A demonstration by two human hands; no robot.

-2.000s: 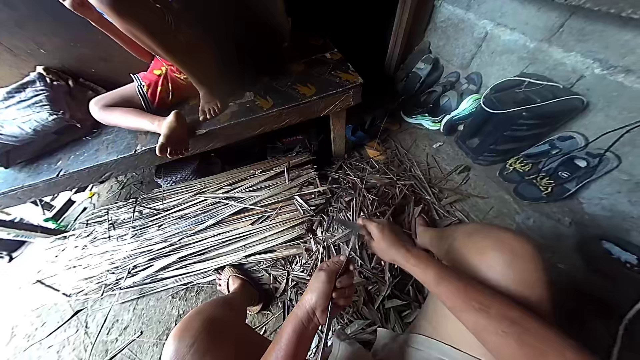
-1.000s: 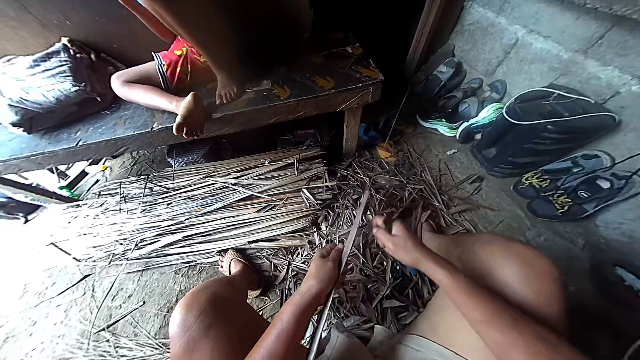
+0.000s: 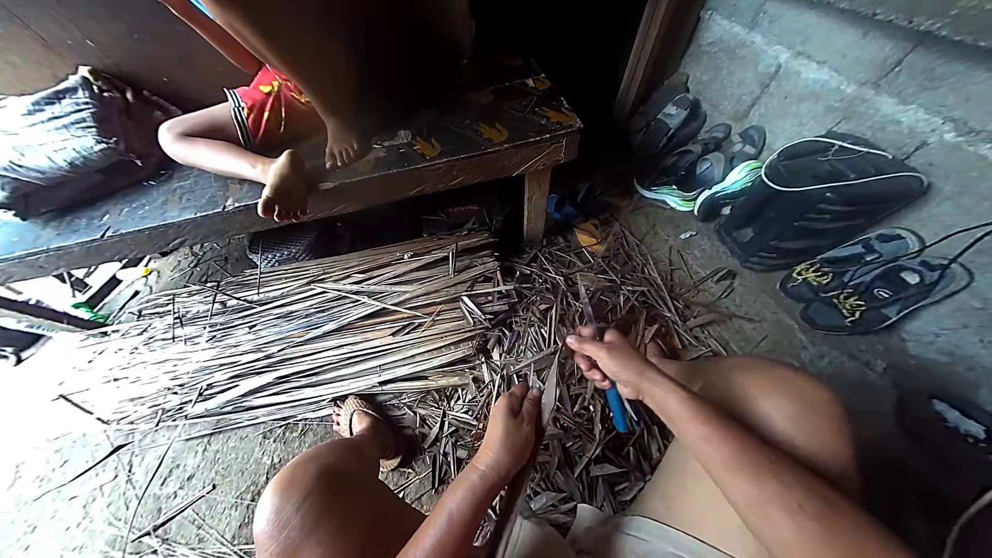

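Observation:
My left hand (image 3: 511, 430) is closed around a long dried leaf strip (image 3: 549, 395), whose tip stands up past the fingers and whose lower length runs down toward my lap. To its right, my right hand (image 3: 612, 360) grips a knife with a blue handle (image 3: 617, 407); the narrow blade (image 3: 584, 301) points up and away from me. Between and beyond my knees, short dry leaf scraps (image 3: 589, 465) cover the ground. Left of them lies a wide layer of long pale leaf strips (image 3: 349, 325), roughly side by side.
A low wooden bench (image 3: 434, 167) crosses the back, with a person's bare feet (image 3: 287, 186) on it and a grey bundle (image 3: 70, 147) at its left. Shoes (image 3: 876, 279) and a black bag (image 3: 821, 201) stand along the block wall at right. My sandalled foot (image 3: 364, 426) borders the strips.
The long strip stood raised between my hands a second ago; now it sits lower, mostly below my left hand. My right hand has turned, and the blue knife handle now shows.

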